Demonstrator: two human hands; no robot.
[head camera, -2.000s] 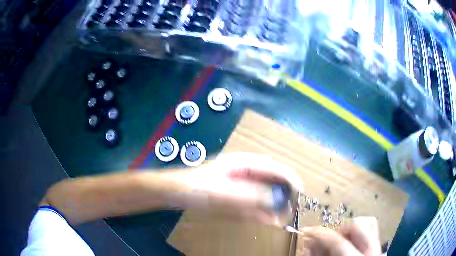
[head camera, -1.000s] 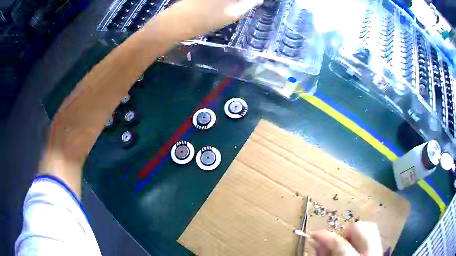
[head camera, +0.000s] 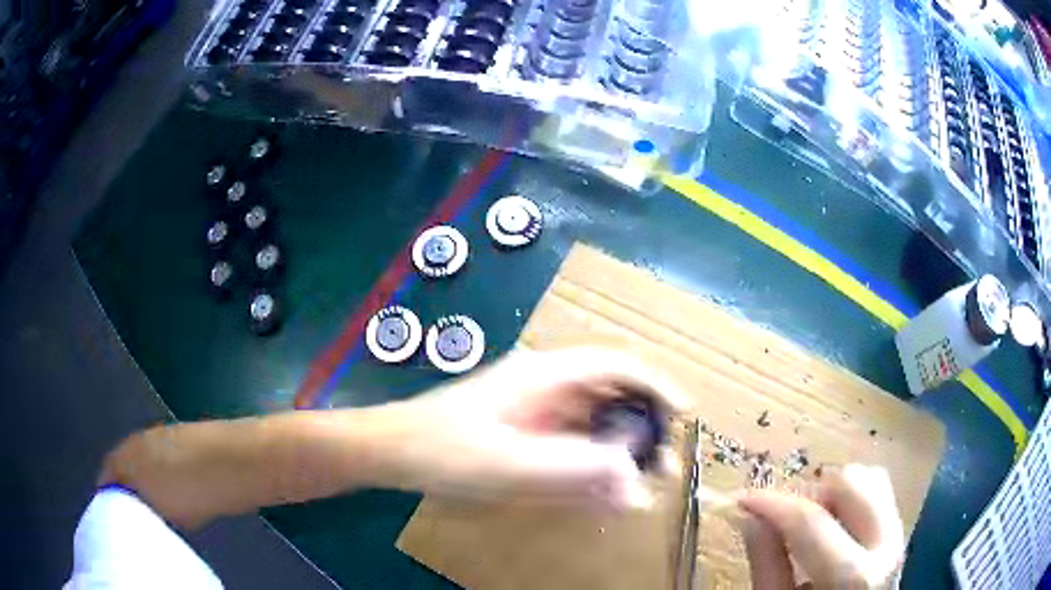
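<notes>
My left hand (head camera: 542, 432) is bare and blurred over the cardboard sheet (head camera: 645, 311). It holds a black speaker driver (head camera: 628, 422) between thumb and fingers. My right hand (head camera: 824, 530) is at the lower right over the cardboard, its thumb and index finger pinched together. A faint, blurred pale stick, perhaps the cotton swab, shows at its fingertips. The tweezers (head camera: 690, 507) lie on the cardboard between the hands. Tiny scraps (head camera: 761, 467) are heaped right of the tweezers.
Four white-ringed drivers (head camera: 393, 333) lie left of the cardboard. Loose black drivers (head camera: 256, 217) are farther left. Clear blister trays (head camera: 461, 104) stand along the back. A white bottle (head camera: 945, 346), a pale cap (head camera: 1026, 324) and a slotted white panel (head camera: 1014, 507) are at the right.
My left hand has come back from the blister tray to the cardboard with a driver in it. The loose driver cluster is uncovered. My right hand stays near the scraps.
</notes>
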